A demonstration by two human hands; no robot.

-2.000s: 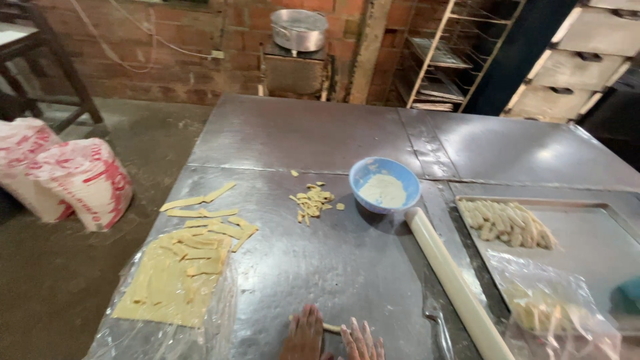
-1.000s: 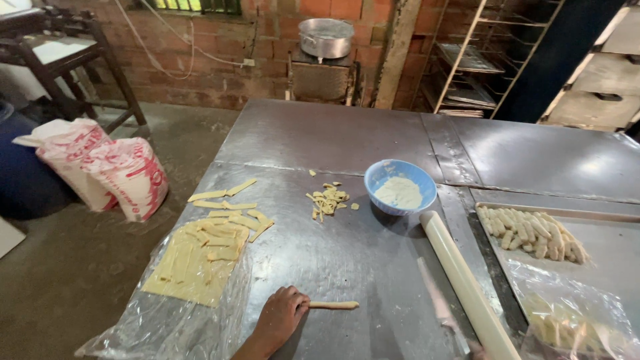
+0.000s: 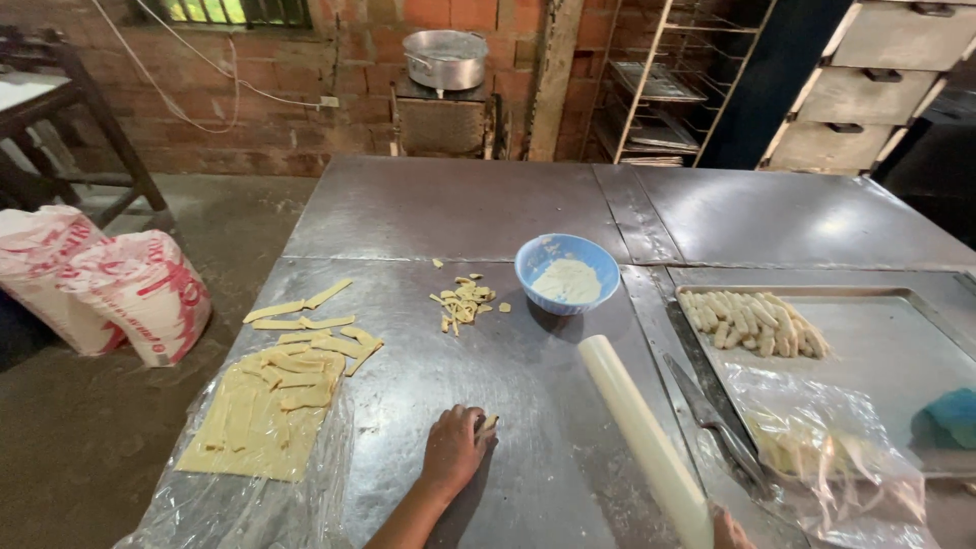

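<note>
My left hand [image 3: 457, 438] is on the metal table with its fingers closed around a short piece of dough [image 3: 490, 421], whose end shows past them. My right hand [image 3: 730, 530], partly cut off by the bottom edge, touches the near end of a white rolling pin [image 3: 648, 442]; its grip is mostly hidden. A kitchen knife [image 3: 698, 404] lies just right of the pin. Beyond stands a blue bowl [image 3: 568, 274] of white flour. Dough scraps [image 3: 463, 301] lie left of the bowl. Dough strips [image 3: 305, 362] rest on and beside a flat dough sheet [image 3: 213, 450] at the left.
At the right, a metal tray [image 3: 869, 293] holds rolled dough pieces [image 3: 751, 320], a plastic bag [image 3: 831, 442] and a blue item [image 3: 949, 419]. Clear plastic film [image 3: 252, 515] lies under the dough sheet. Sacks [image 3: 145, 297] stand on the floor at left; a metal pot [image 3: 446, 59] is behind the table.
One second ago a dough stick stuck out to the right of my left hand; now only a short end shows. My right hand has come farther into view at the rolling pin's near end.
</note>
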